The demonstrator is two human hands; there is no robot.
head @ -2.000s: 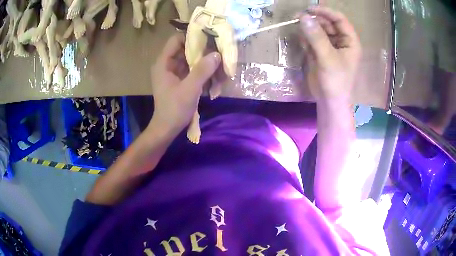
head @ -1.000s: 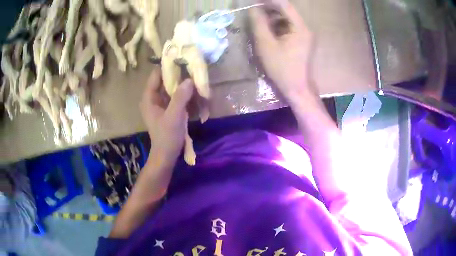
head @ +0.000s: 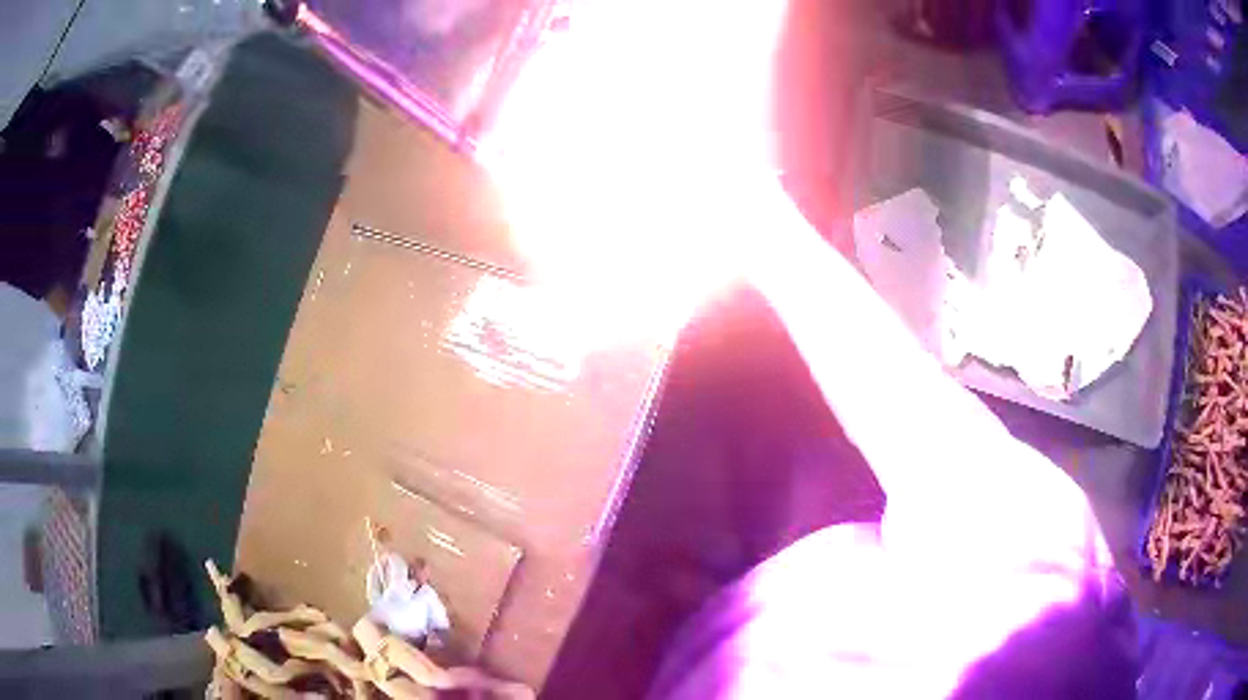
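Observation:
Cream plastic leg bodies (head: 294, 650) lie heaped at the bottom left of the bench. A crumpled white cloth (head: 408, 602) lies on the small brown work board (head: 472, 554) beside them, with a thin pale stick (head: 372, 544) at its edge. My right arm reaches up into a blinding white-pink glow at the top centre. My right hand is washed out by the glare, so its fingers and anything in it cannot be seen. My left hand does not show.
The brown bench (head: 370, 369) runs beside a dark green conveyor belt (head: 205, 315). A metal-edged box (head: 411, 69) stands beside the glow. At right are a grey-green tray (head: 1157, 410) with torn white sheets (head: 1068, 294) and a blue crate (head: 1152, 527) of flesh-coloured parts.
The view has swung right. My left hand and the leg body it held have left the picture. My right arm now extends into the glow.

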